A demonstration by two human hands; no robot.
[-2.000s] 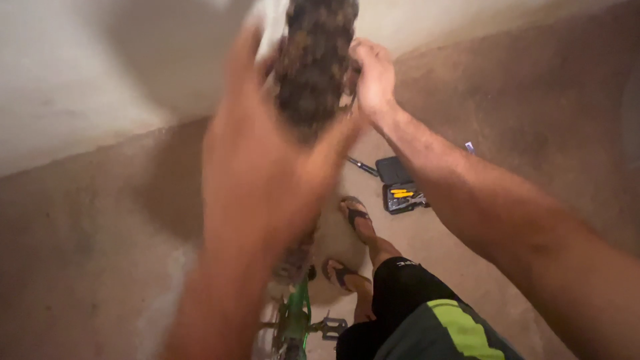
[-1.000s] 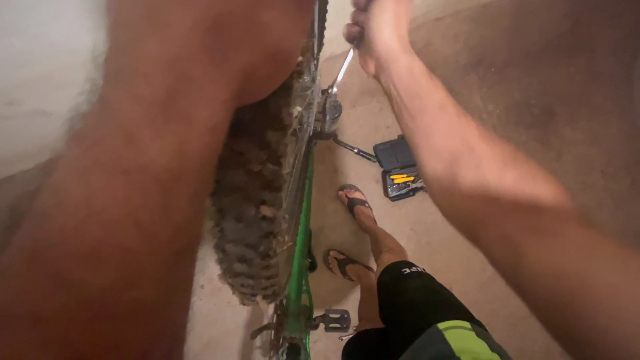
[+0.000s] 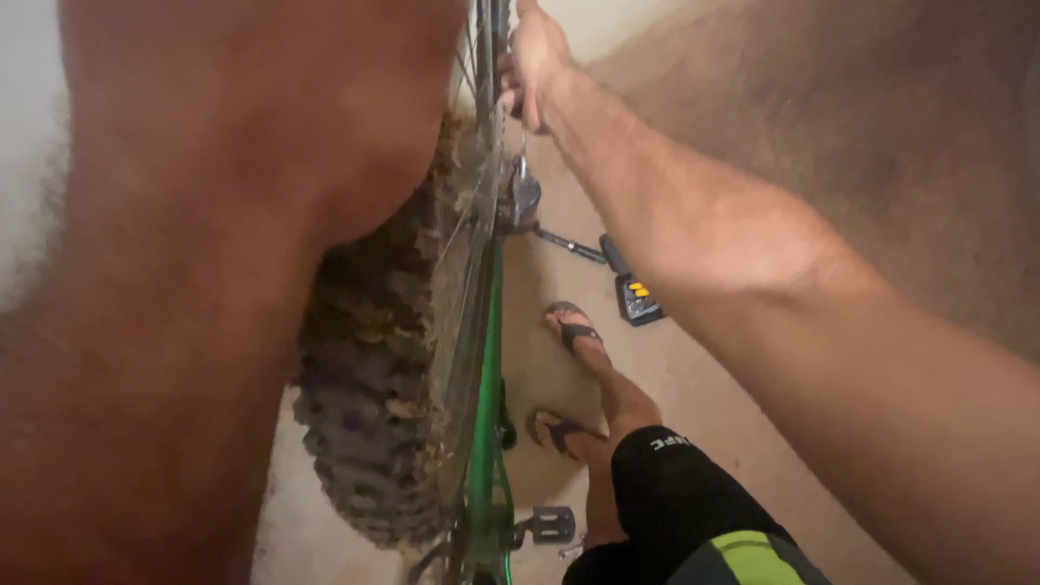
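A knobby bicycle tyre (image 3: 366, 390), caked with dirt, stands upright at centre left beside a green bicycle frame tube (image 3: 485, 382). My left hand (image 3: 325, 114) is large and blurred over the tyre's upper part; its fingers lie beyond the top edge, so its hold is hidden. At the top centre, my right hand (image 3: 532, 69) has curled fingers right beside the wheel's spokes and rim. Below those fingers a thin silvery part runs down to a dark round bicycle part (image 3: 524, 195). Whether the fingers grip that part or the wheel is unclear.
An open black tool case (image 3: 639, 301) with yellow-handled pieces lies on the floor, near a dark rod (image 3: 569, 244). My feet in flip-flops (image 3: 569, 329) are right of the bicycle. A pedal (image 3: 552, 524) sticks out low down. A pale wall rises at the left.
The right hand has come down and left, closer to the wheel, since one second ago. Two seconds ago both hands were at the tyre's top. More of the tyre's lower side shows now.
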